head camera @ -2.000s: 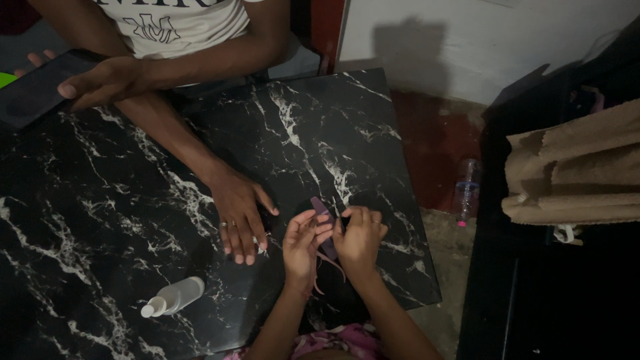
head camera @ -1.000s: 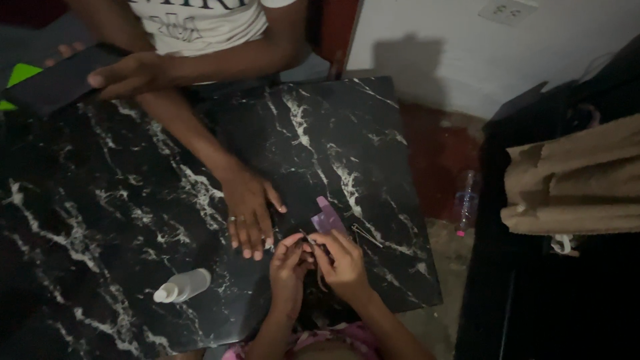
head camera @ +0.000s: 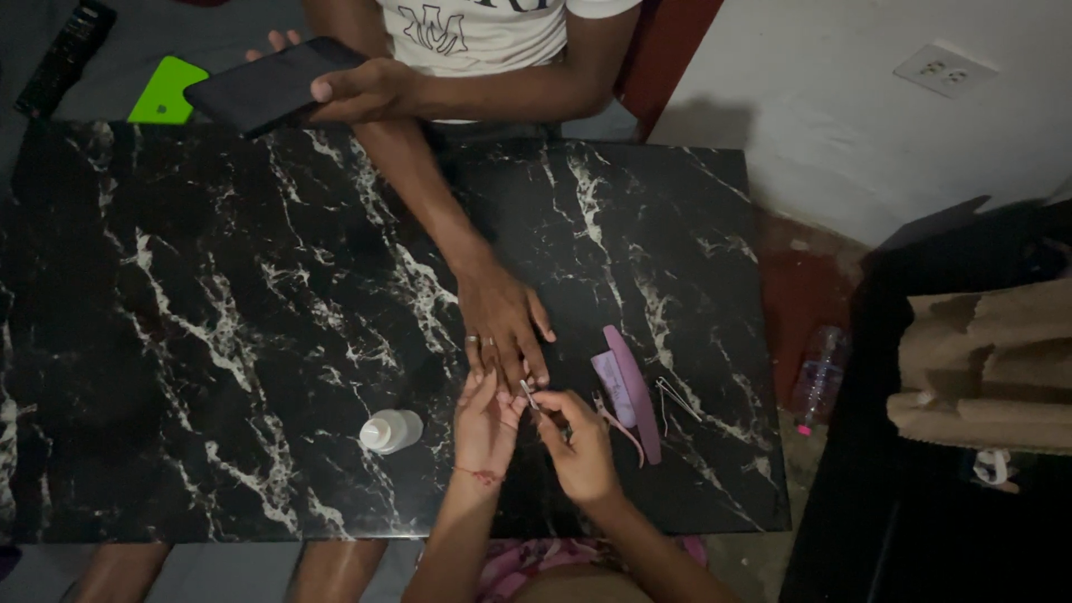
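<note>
My left hand [head camera: 487, 423], palm up with a red string bracelet at the wrist, holds the fingertips of the other person's hand [head camera: 501, 322], which lies palm down and wears rings. In my right hand [head camera: 576, 435] is a small slim metal tool [head camera: 528, 394], pinched between thumb and fingers, its tip at those fingertips. Right of my right hand lie a curved purple nail file [head camera: 634, 394], a lilac block [head camera: 614, 389] bearing writing, a pink-handled tool [head camera: 624, 431] and thin metal tools [head camera: 678, 399]. A white plastic bottle [head camera: 391, 431] is left of my left hand.
The black marbled table [head camera: 335, 251] has its right edge beyond the tools. Across it, the person holds a dark tablet or phone [head camera: 272, 84] near a green phone [head camera: 170, 90]. A plastic bottle [head camera: 821, 377] is on the floor, beside brown cloth [head camera: 988, 368].
My hands have moved from beside the other person's hand to its fingertips; my left hand now holds them. The view has shifted, showing more of the table's far edge.
</note>
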